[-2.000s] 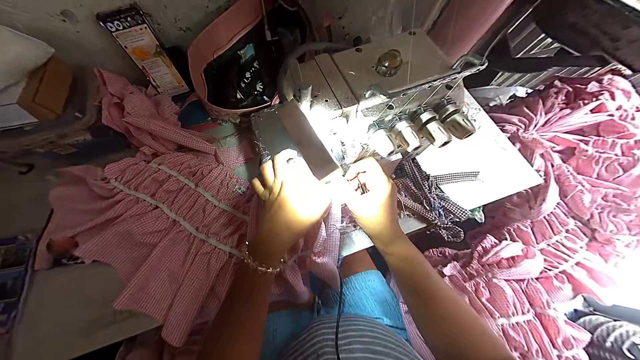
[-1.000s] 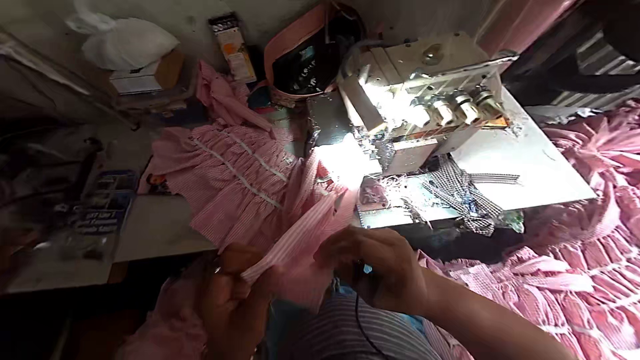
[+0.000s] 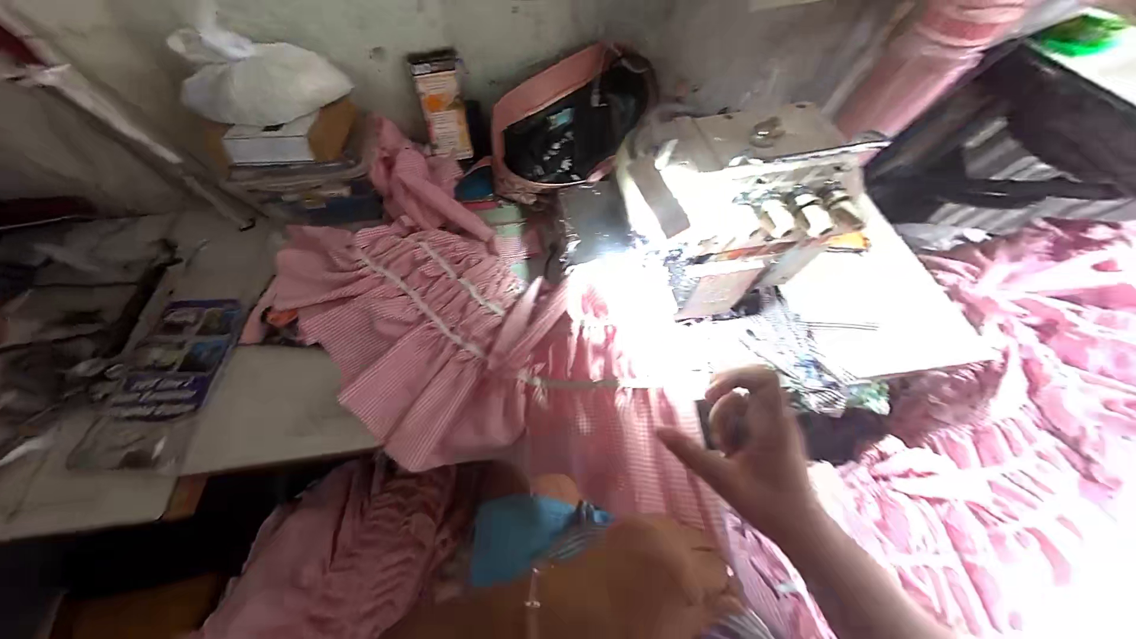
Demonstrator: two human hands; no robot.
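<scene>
A pink checked ruffled garment (image 3: 612, 426) with white trim spreads over the table and hangs down its front, partly washed out by the machine's lamp. My right hand (image 3: 754, 435) is at the garment's right side, just in front of the sewing machine (image 3: 737, 177); its fingers are curled, the thumb stands apart, and nothing shows in its grasp. Low in the picture, my left hand (image 3: 657, 559) is a blurred shape below the hanging cloth, with a bracelet at the wrist. Its fingers, and anything in them, cannot be made out.
Thread spools (image 3: 812, 213) line the machine's front. Dark checked strips (image 3: 799, 355) lie on its white table (image 3: 896, 311). A pink bag (image 3: 555, 80), a small carton (image 3: 441, 106) and a white plastic bag (image 3: 266, 80) stand behind. Pink ruffled cloth (image 3: 985, 497) is heaped at right.
Both hands held pink cloth in front of my body a second ago; my right hand has since moved up toward the machine, off that cloth. The garment now lies more spread out before the machine.
</scene>
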